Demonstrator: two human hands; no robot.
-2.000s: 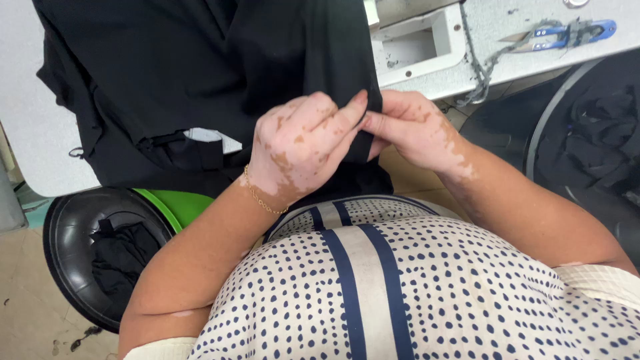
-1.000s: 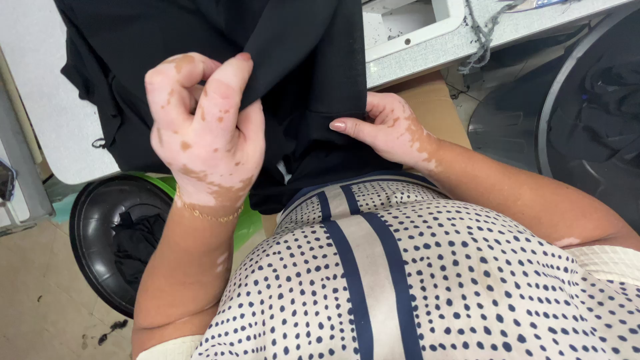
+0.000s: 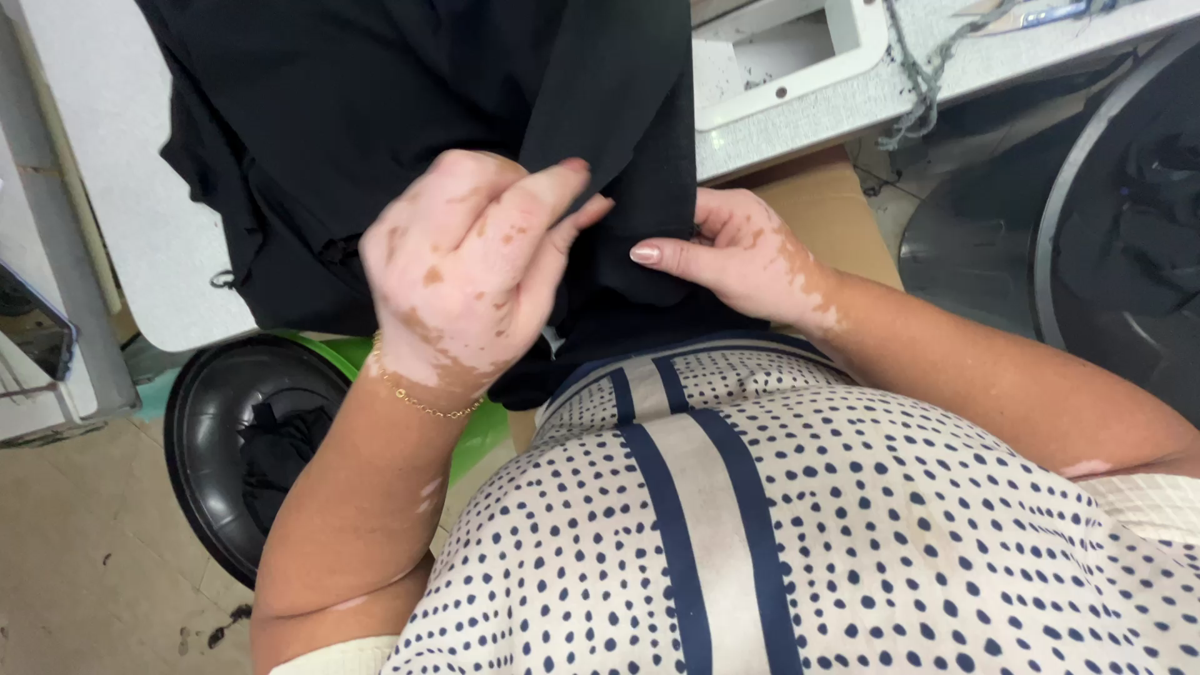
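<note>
Black fabric lies over the pale worktable and hangs down at its front edge. My right hand grips the fabric's right edge, with the thumb on top and the other fingers largely hidden behind the cloth. My left hand, with a thin chain bracelet at its wrist, is bent over the middle of the cloth near a turned-back flap. Its fingertips are slightly blurred, and whether they pinch any fabric cannot be seen.
A white frame with a recess is set in the worktable. Grey thread dangles over the edge near partly seen blue snips. Below are a black tub holding dark cloth, a cardboard piece and a large dark round container.
Two seconds ago both hands were together at the fabric's right edge. My left hand has since moved left, away from my right hand, which still holds the edge. A flap now shows turned back.
</note>
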